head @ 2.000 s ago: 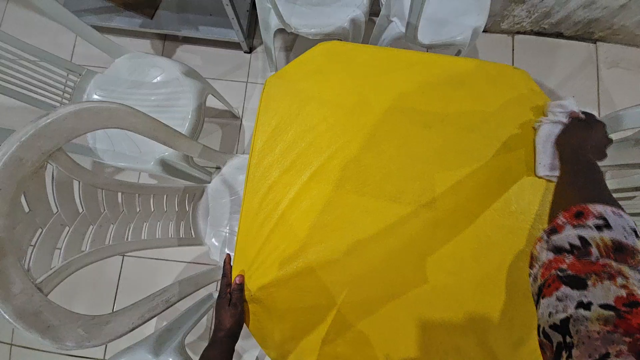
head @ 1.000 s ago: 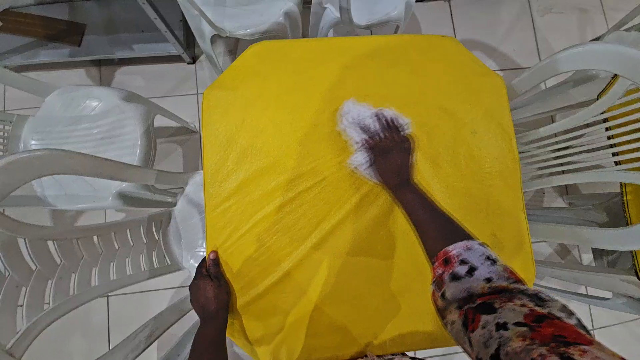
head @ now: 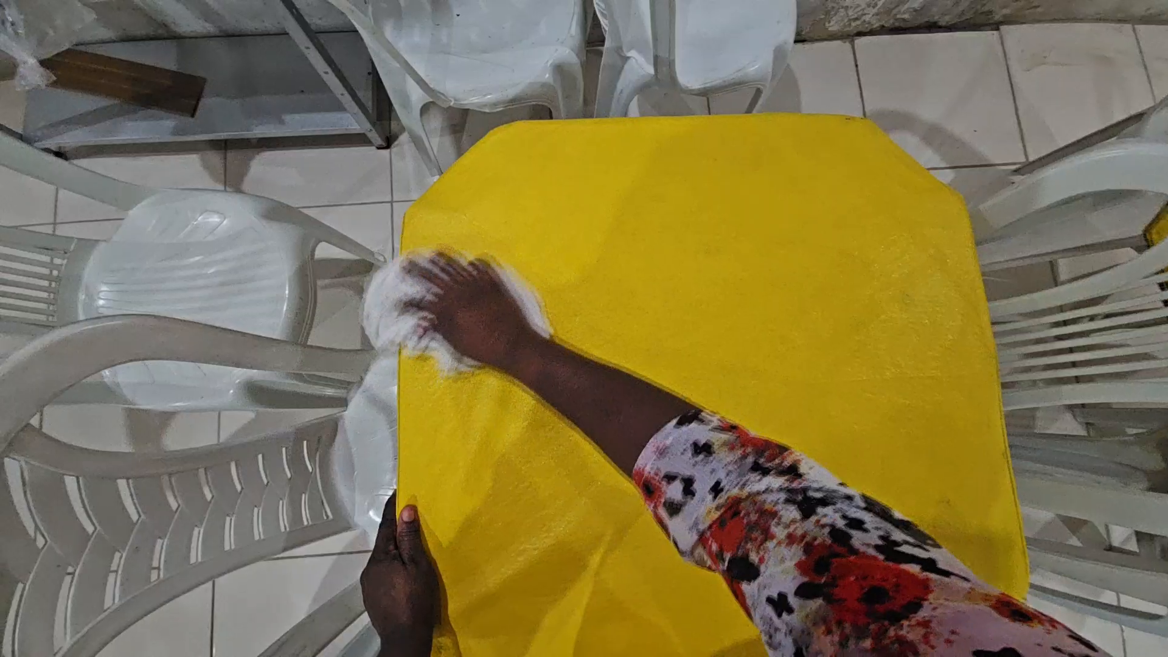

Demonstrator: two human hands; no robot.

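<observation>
A yellow cover with cut corners lies over a square table point(head: 730, 274), with creases near its lower left part. My right hand point(head: 474, 310) presses a white cloth point(head: 388, 306) flat at the table's left edge, and part of the cloth hangs past that edge. The hand and cloth are blurred. My left hand point(head: 401, 575) is at the lower left edge of the table, its thumb on top of the yellow cover and its other fingers mostly hidden at the side.
White plastic chairs stand at the left point(head: 201, 292), beyond the far edge point(head: 484, 55) and at the right point(head: 1086, 347). A metal shelf point(head: 228, 100) with a brown board point(head: 128, 80) is at the back left. The floor has pale tiles point(head: 940, 91).
My right hand has moved with the white cloth from the table's right edge, across the middle, to its left edge. My left hand stays at the lower left edge.
</observation>
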